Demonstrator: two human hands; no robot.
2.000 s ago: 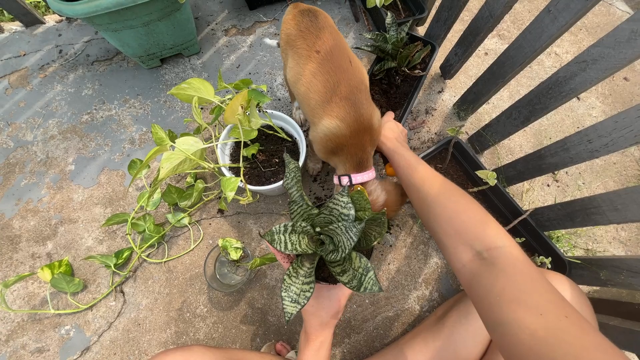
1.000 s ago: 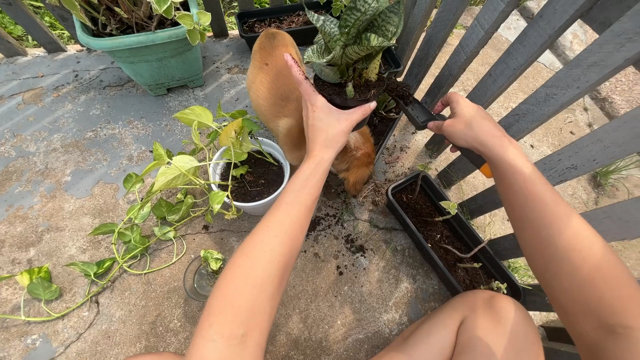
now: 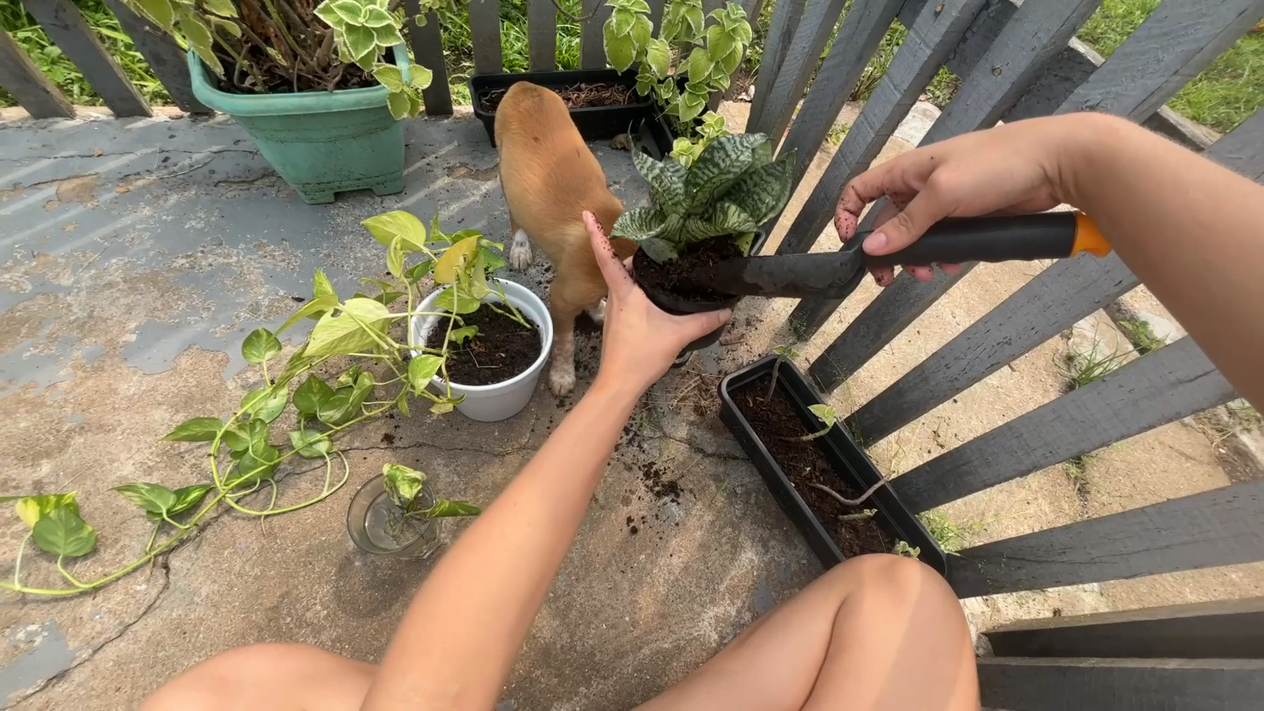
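Observation:
My left hand holds a small black plant pot around its side, thumb and fingers spread. In it stands a snake plant with banded dark green leaves, above dark soil. My right hand grips a black garden trowel with an orange handle end. Its blade tip is at the soil inside the pot's right rim. A tan dog stands just left of the pot, its head hidden behind my left hand and the pot.
A white pot with trailing pothos stands at left, a glass jar with a cutting below it. A long black planter lies along the grey slatted fence. Farther back are a green planter and a black trough. Spilled soil dots the floor.
Two seconds ago the snake plant was low in front of me; now it is farther forward in my left hand. The trowel has come into view in my right hand. The view has tilted upward.

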